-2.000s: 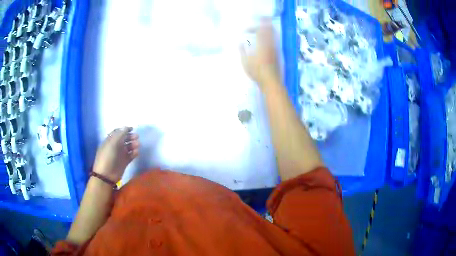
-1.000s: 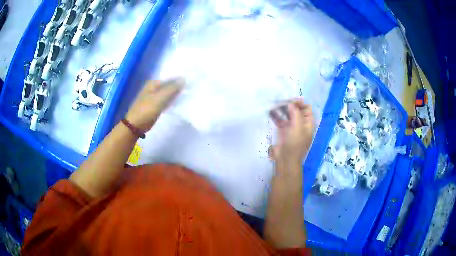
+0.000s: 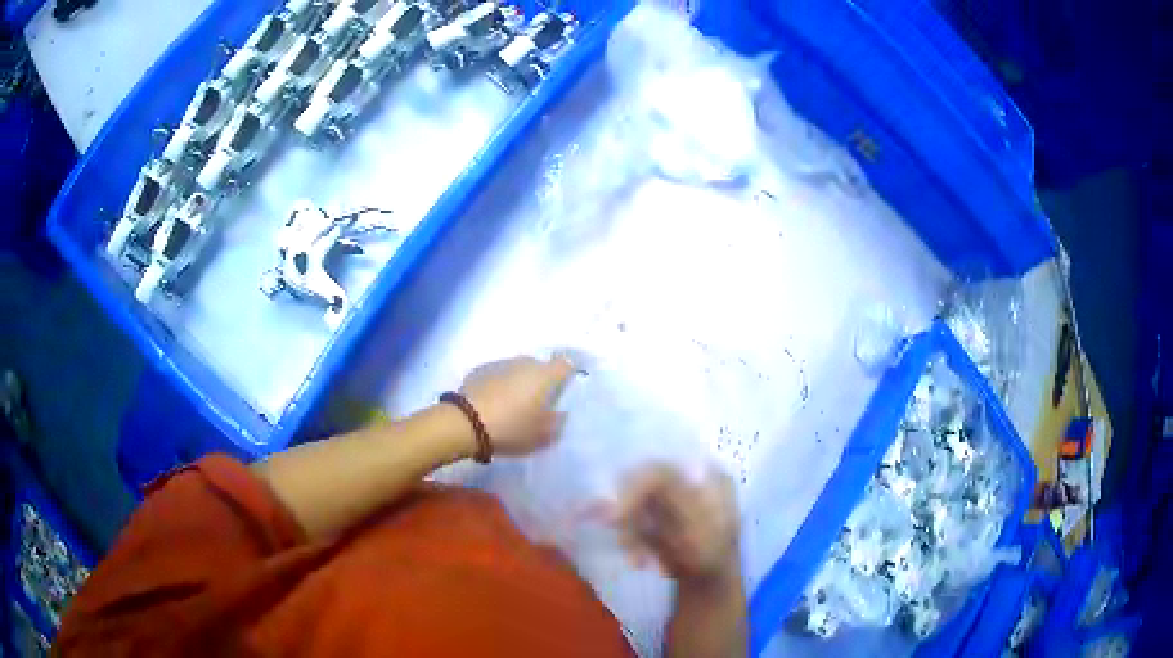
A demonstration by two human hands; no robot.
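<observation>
My left hand (image 3: 515, 404) is over the lower middle of the white bench (image 3: 695, 283), fingertips close together. Faint clear film may lie by them, but glare hides whether they grip it. My right hand (image 3: 682, 521) is lower and to the right, blurred; what it holds cannot be told. Thin clear plastic bags (image 3: 701, 109) are piled at the bench's far side. A single white assembly (image 3: 313, 261) lies apart in the left blue tray (image 3: 367, 302), below rows of bare white-and-black assemblies (image 3: 302, 58).
A blue tray (image 3: 830, 512) at lower right holds heaped bagged assemblies (image 3: 907, 514). A deeper blue tote (image 3: 900, 142) stands at the back right. Loose film lies between them. Tools and an orange item (image 3: 1075, 438) are on a wooden-coloured surface at far right.
The view has swung left, bringing more of the left tray and the bag pile into sight. My hands are closer together, nearer the bench's front edge.
</observation>
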